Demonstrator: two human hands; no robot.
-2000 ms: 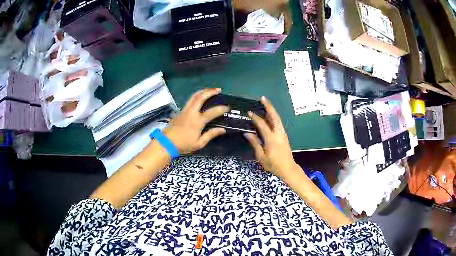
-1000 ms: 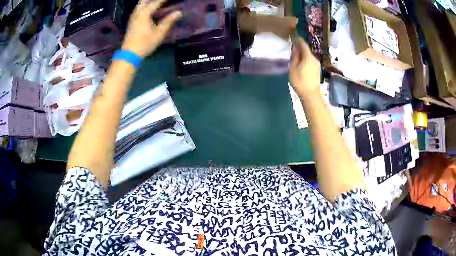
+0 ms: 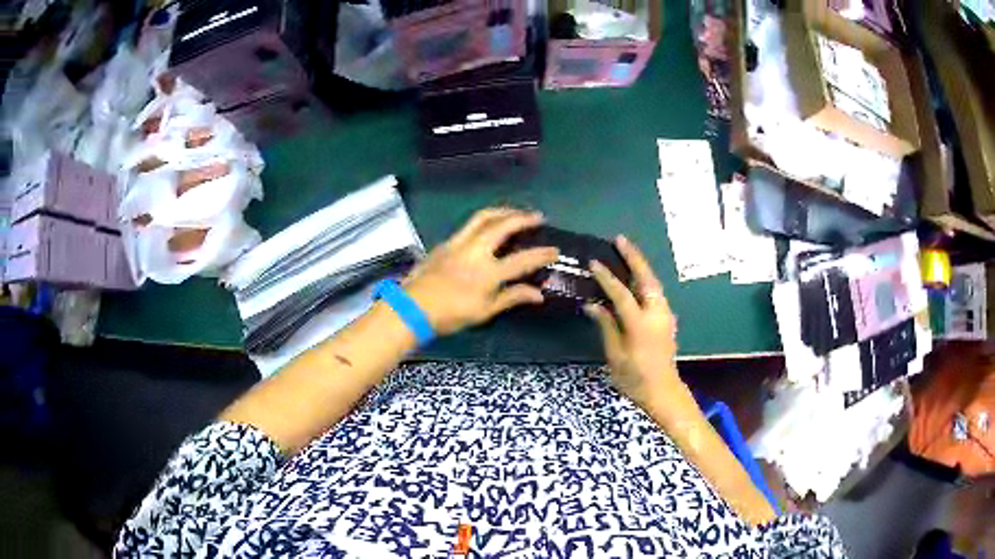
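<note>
A small black retail box (image 3: 570, 265) with white lettering is at the bench's front edge, close to my body. My left hand (image 3: 488, 270) is on its left end, with a blue band on the wrist. My right hand (image 3: 638, 311) is on its right end. Fingers of both hands lie over its top and sides. Fingers hide part of the box, so its flap cannot be made out. Behind it, black and pinkish retail boxes (image 3: 480, 126) are stacked at the back.
A stack of white-grey flat sleeves (image 3: 327, 262) lies at left, beside white plastic bags (image 3: 186, 180) and lilac boxes (image 3: 68, 251). An open retail box (image 3: 595, 63) stands behind. White labels (image 3: 691, 207), a brown carton (image 3: 900, 129) and flat printed sheets (image 3: 856, 300) are at right.
One second ago my left hand was at the back stack and my right hand beside the open box. Both have come back to the front and hold a black box between them.
</note>
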